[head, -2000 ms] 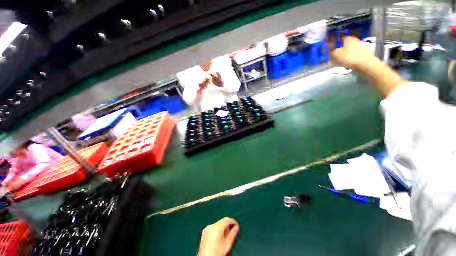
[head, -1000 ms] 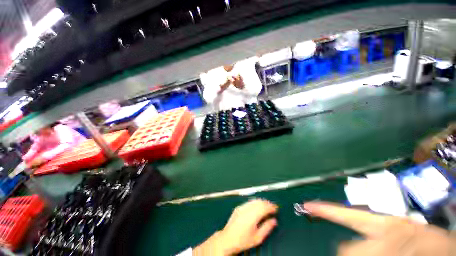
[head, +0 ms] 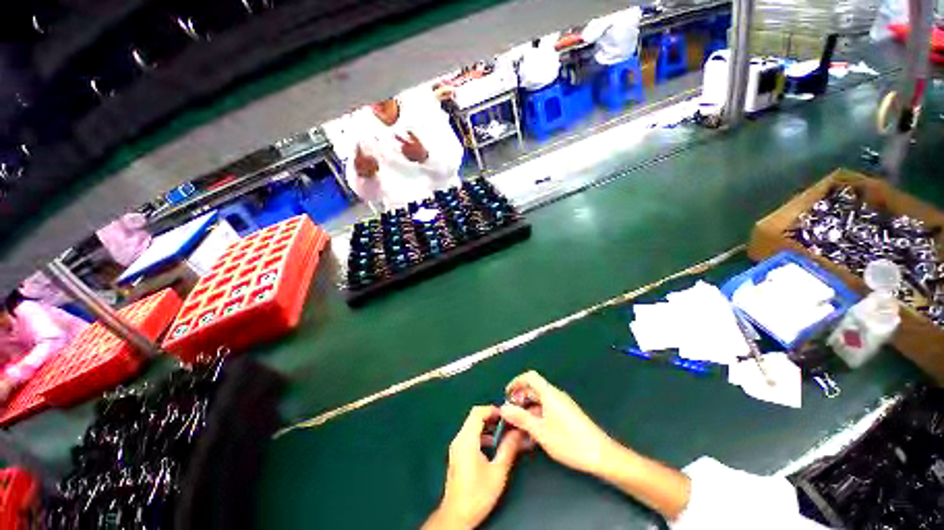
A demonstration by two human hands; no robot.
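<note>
My left hand (head: 478, 468) and my right hand (head: 559, 422) meet over the near part of the green bench (head: 393, 435). Between their fingertips they hold a small unit (head: 500, 430), dark with a teal part. My fingers cover most of it, so its exact shape is hidden. Both hands are bare, and a white sleeve shows on the right arm.
Filled foam tray (head: 435, 248) lies beyond the seam, red-orange crate (head: 248, 285) left of it. Another loaded black tray (head: 135, 455) is near left. At right are white papers (head: 683, 321), blue tray (head: 792, 300), white bottle (head: 867, 329), cardboard box (head: 787, 223) and black bin (head: 880, 466). A person sits opposite.
The right hand came back from its far reach to the bench, and both hands came together. The small unit that lay on the bench is no longer there; one is now between the fingers. The view shifted.
</note>
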